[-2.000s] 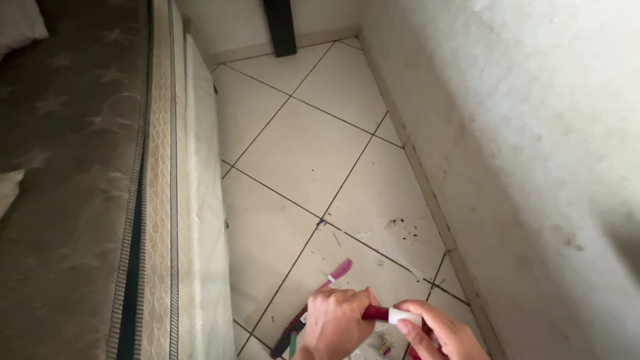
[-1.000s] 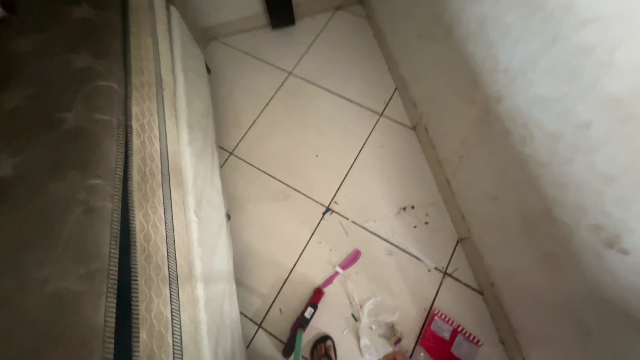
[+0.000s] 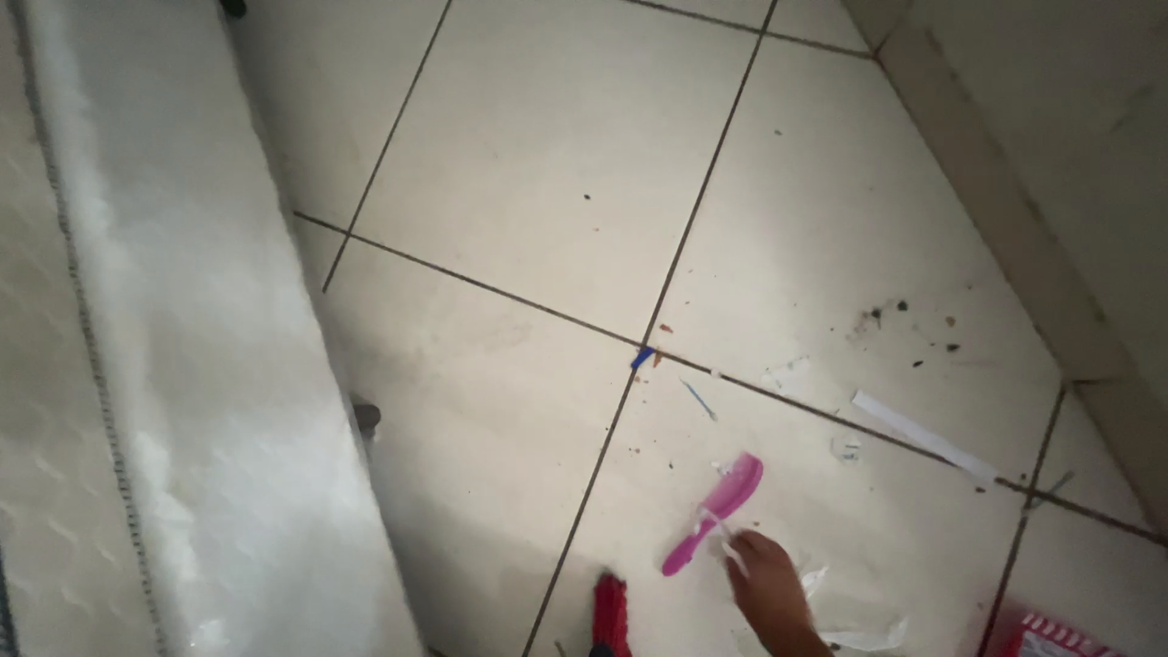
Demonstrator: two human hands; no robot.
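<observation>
My right hand (image 3: 771, 589) reaches in from the lower edge, right of centre. Its fingertips pinch a thin white strip (image 3: 730, 547), whose far end lies over a pink plastic comb or brush (image 3: 727, 497) on the tiled floor. My left hand is out of view. Below and left of the pink piece, a red object (image 3: 610, 611) with a dark part is cut off by the frame edge. Crumpled clear or white plastic (image 3: 867, 631) lies beside my right wrist.
A pale mattress or bed side (image 3: 219, 328) runs along the left, a wall base (image 3: 995, 219) along the right. On the floor are a blue scrap (image 3: 642, 357), a white strip of litter (image 3: 922, 438), dark crumbs (image 3: 902, 307) and a red-and-white packet (image 3: 1049, 639).
Two seconds ago both hands held a dark red and white object; now only my right hand shows, down by the pink piece. The view has moved much closer to the floor.
</observation>
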